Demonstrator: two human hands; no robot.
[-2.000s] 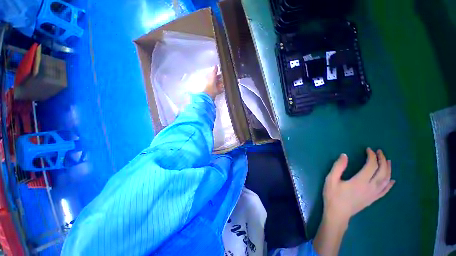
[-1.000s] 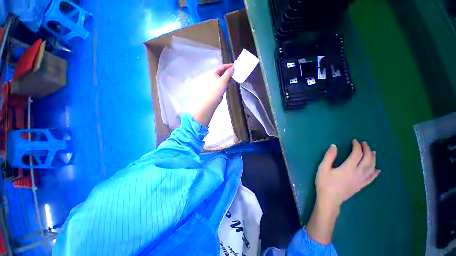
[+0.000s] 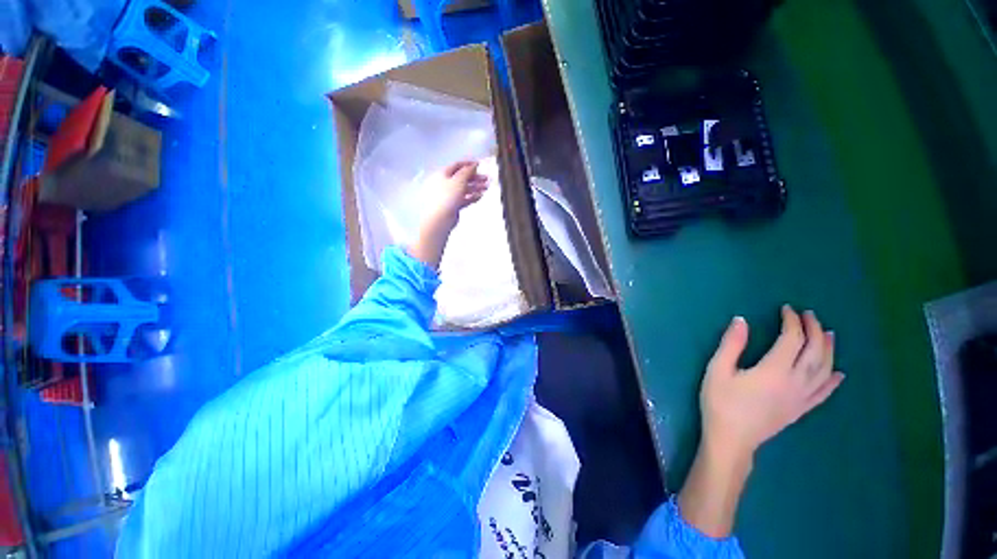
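Observation:
My left hand (image 3: 457,194) is over the translucent white sheets (image 3: 421,137) in an open brown carton (image 3: 348,164), its fingers curled. Whether it grips a sheet cannot be told against the bright white. My right hand (image 3: 765,388) is at the green bench surface (image 3: 700,273), fingers and thumb apart, holding nothing. Beyond it, black bracket frames with silver-white plates (image 3: 700,153) lie on the bench.
A tall stack of black frames (image 3: 667,38) stands at the bench's far end. A pale sheet (image 3: 949,360) with dark parts is at the right edge. A second carton (image 3: 536,109) stands beside the bench. Blue stools (image 3: 98,319) and a brown box (image 3: 109,164) are at the left.
My left hand held up a small white card over the carton's edge one second ago. It has moved back left over the sheets, and the card is no longer distinguishable. My right hand remains open.

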